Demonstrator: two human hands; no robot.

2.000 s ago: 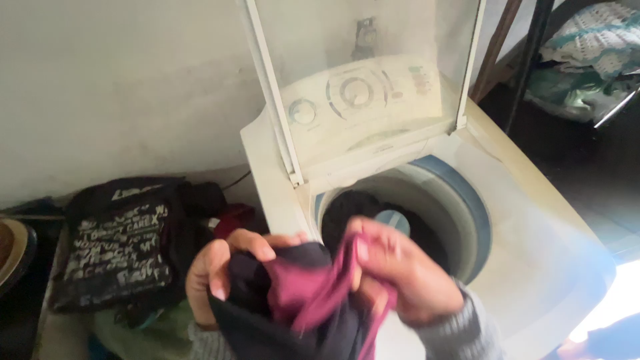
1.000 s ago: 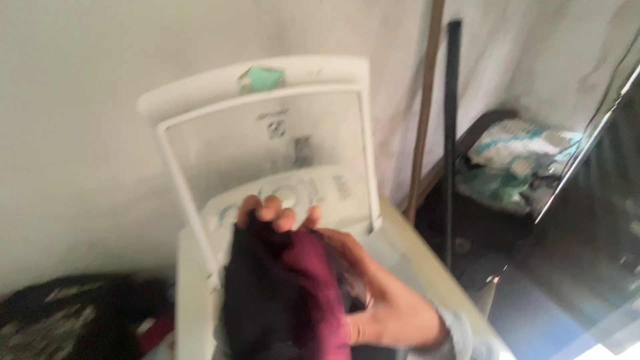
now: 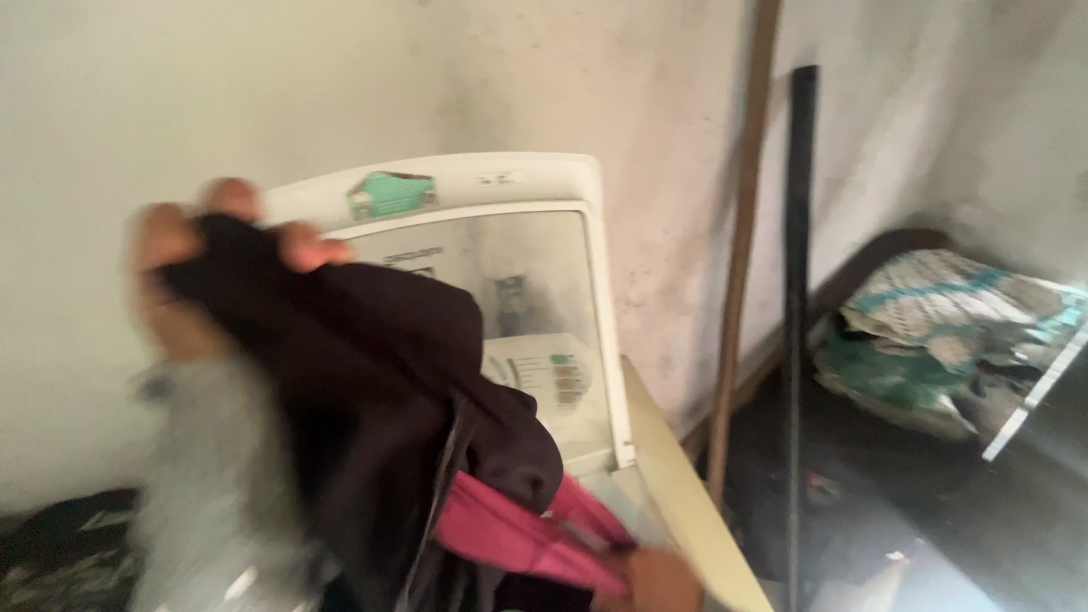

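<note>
My left hand, blurred and raised at the left, grips the top of a dark garment. Its sleeve is grey. The cloth hangs down to the right, and a pink part shows at its lower end. At the bottom, my right hand is partly cut off by the frame edge and holds the pink cloth. Behind the garment stands the raised lid of a top-loading washing machine, with a clear window. The cloth hides the tub.
A wooden pole and a black pole lean by the wall right of the washing machine. Farther right lies a pile of white, teal and green cloth. Dark printed fabric is at the lower left.
The hands were close together on the bunched cloth; now they are apart, the left one raised and the right one low, with the garment stretched between them. The view has tilted up from the tub.
</note>
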